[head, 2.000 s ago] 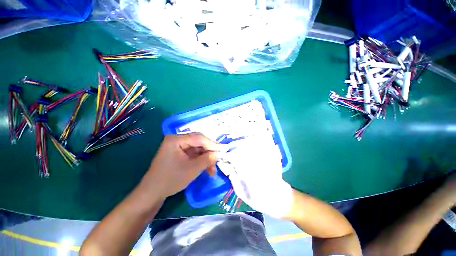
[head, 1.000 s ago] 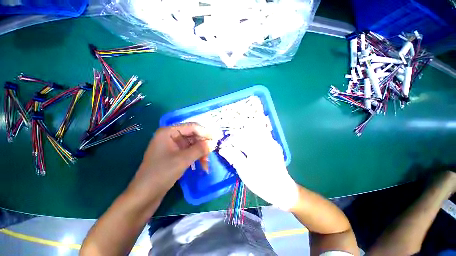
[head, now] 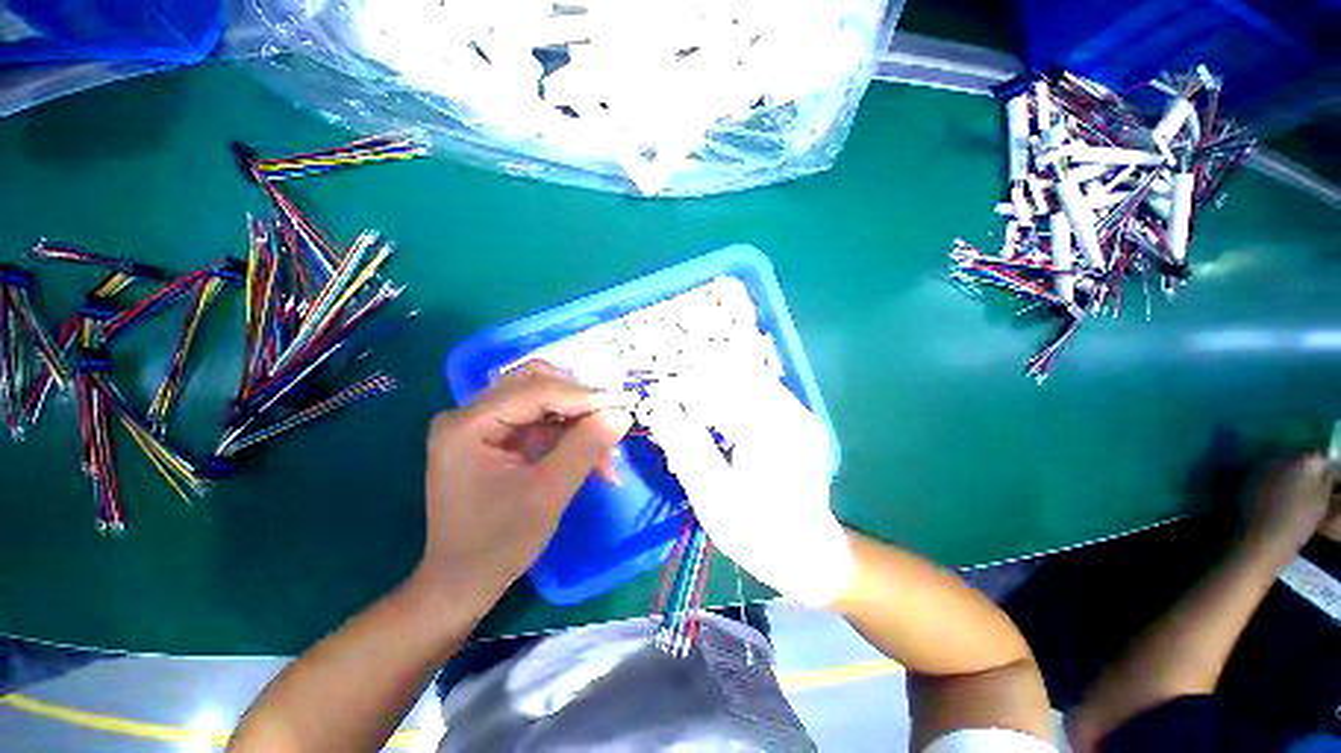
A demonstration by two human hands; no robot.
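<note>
A blue tray lies in front of me, with small white pieces heaped in its far part. My bare left hand is over its left side, thumb and forefinger pinched together on something too small to make out. My gloved right hand is over its right side and holds a wire harness. The coloured wires hang out below the glove, over the tray's near edge, with loose tips toward me. A dark part shows between the two hands, whose fingertips nearly meet.
Unsleeved harnesses lie spread on the green bench at left. A heap of sleeved harnesses lies at right. A clear bag of white sleeves is at the far side. Blue bins stand at the far corners. Another person's arm is at lower right.
The harness wires show more below my right hand than two seconds ago. Both hands stay over the tray, fingertips close together. The bench items sit slightly further left in view. The other person's hand has shifted.
</note>
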